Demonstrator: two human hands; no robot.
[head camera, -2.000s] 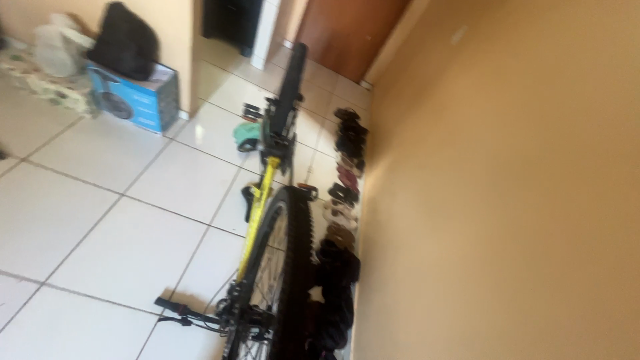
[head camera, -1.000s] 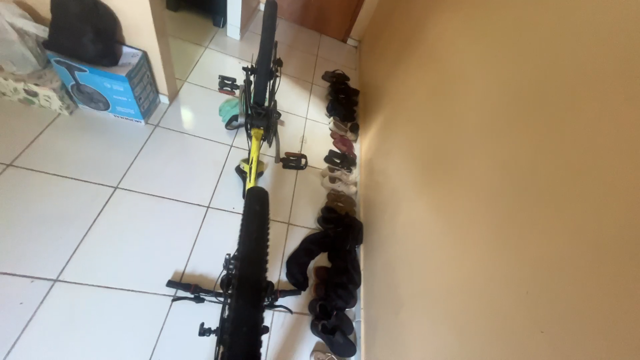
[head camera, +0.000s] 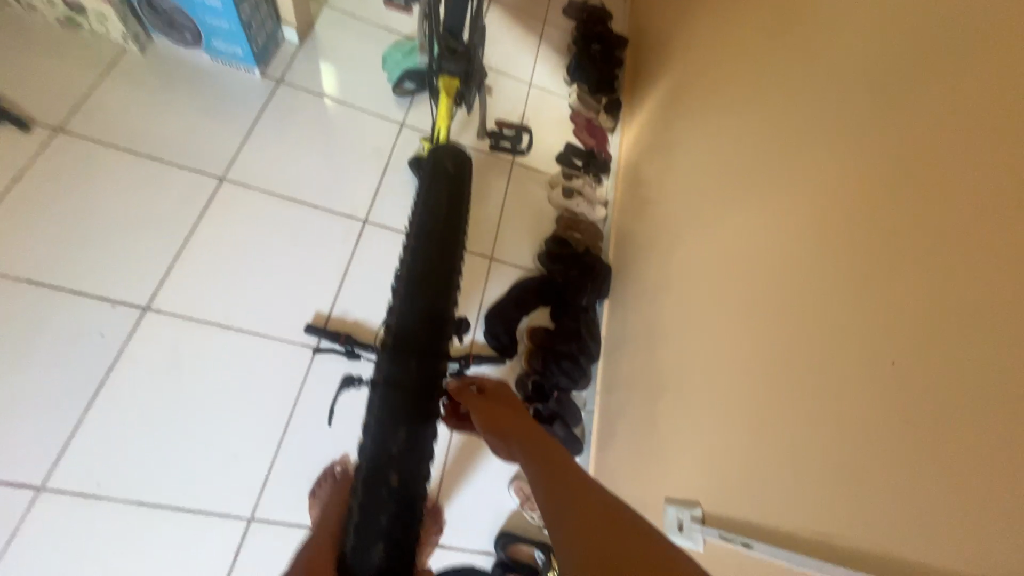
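Note:
A yellow and black bicycle stands upside down, its handlebar (head camera: 344, 340) at the floor and its front wheel's knobby black tire (head camera: 416, 344) upward. My right hand (head camera: 484, 408) is at the right side of this wheel, near the hub, with thumb and fingers bent close together; the tire's edge hides what the fingertips touch. On the wheel's left side a black quick-release lever (head camera: 344, 392) sticks out. My left forearm (head camera: 320, 544) comes up at the bottom, left of the tire; its hand cannot be made out. A pedal (head camera: 510, 138) and the yellow frame (head camera: 446, 108) lie beyond.
A row of shoes (head camera: 572, 320) runs along the base of the beige wall (head camera: 800, 240) on the right. A blue printed box (head camera: 216, 32) stands at the upper left. My bare feet (head camera: 328, 488) are below the wheel, on white floor tiles (head camera: 200, 384). A green item (head camera: 402, 64) lies beside the bicycle.
My right hand and both forearms have come into view by the front wheel; neither earlier frame shows them. The view has moved closer over the wheel.

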